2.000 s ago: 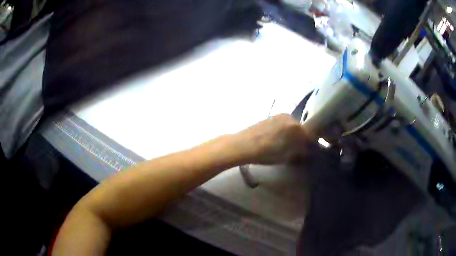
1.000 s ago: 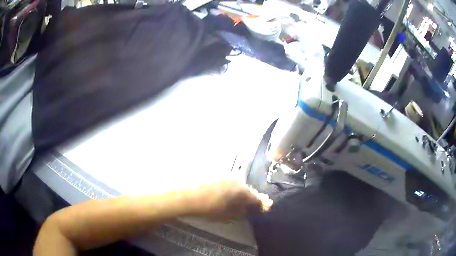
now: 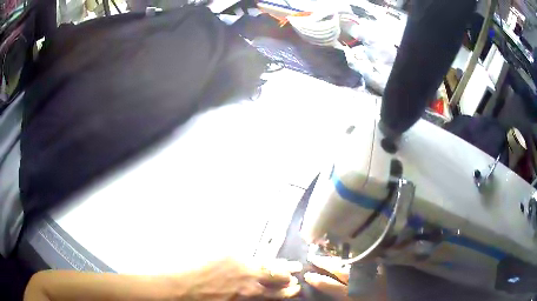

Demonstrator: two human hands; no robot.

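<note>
The white sewing machine head (image 3: 365, 206) with its blue stripe stands at the right. My left hand (image 3: 235, 282) is at the bottom edge, fingers bent beside the needle area (image 3: 324, 250), which is in glare; whether they pinch cloth is unclear. A skin-coloured patch under the head, probably fingers of my right hand (image 3: 327, 287), is cut off by the bottom edge. A thin dark pointed shape lies between the two. A narrow dark strip (image 3: 297, 226) runs up left of the foot. Dark cloth (image 3: 412, 285) shows only slightly below the head.
A large dark garment pile (image 3: 118, 100) with a light grey section (image 3: 10, 176) lies at the left of the white table (image 3: 194, 194). A thick black tube (image 3: 421, 64) rises above the head. Behind are crumpled dark cloth (image 3: 312, 59), a white ribbed bundle (image 3: 318, 26) and a tan spool (image 3: 516, 141).
The view has shifted, so the machine looks larger and lower. My left hand has moved from the dark panel's edge to beside the foot. Skin now shows under the head; most of the panel is out of view.
</note>
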